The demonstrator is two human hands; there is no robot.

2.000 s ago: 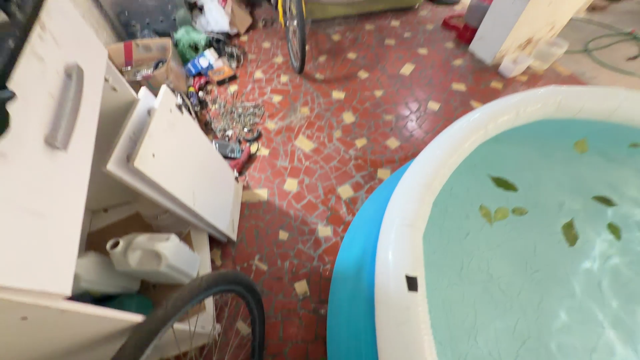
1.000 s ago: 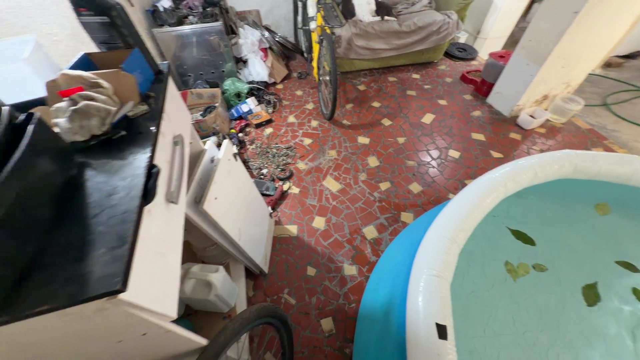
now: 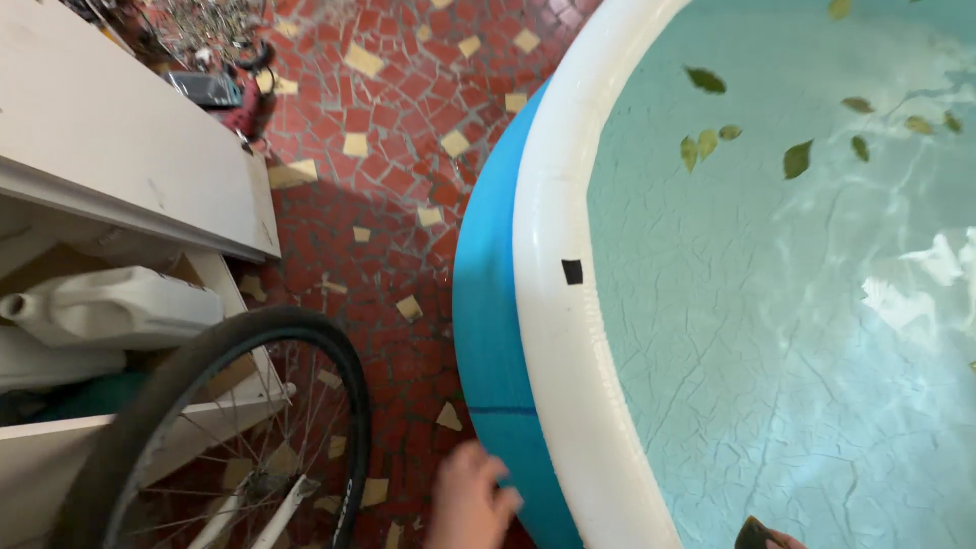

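My left hand (image 3: 473, 503), blurred, is at the bottom centre, close to the blue outer wall (image 3: 492, 305) of an inflatable pool. Its fingers are loosely bent and apart, with nothing visible between them. Only the fingertips of my right hand (image 3: 788, 540) show at the bottom edge, over the water just inside the pool's white inflated rim (image 3: 560, 320). They hold a dark leaf-like piece (image 3: 752, 533), mostly cut off by the frame. Several green leaves, one a broad leaf (image 3: 797, 159), lie in the water. A black square patch (image 3: 572, 271) marks the rim.
A bicycle wheel (image 3: 358, 389) stands at lower left, beside an open white cabinet with a white plastic jug (image 3: 133, 305) inside. A white panel (image 3: 137, 130) leans above it. Tools and small metal parts (image 3: 217, 23) lie on the red mosaic-tile floor (image 3: 396, 114).
Both hands have come into view at the bottom; neither shows in the earlier frames. The view has tipped down, so the yellow bicycle and the sofa are out of frame.
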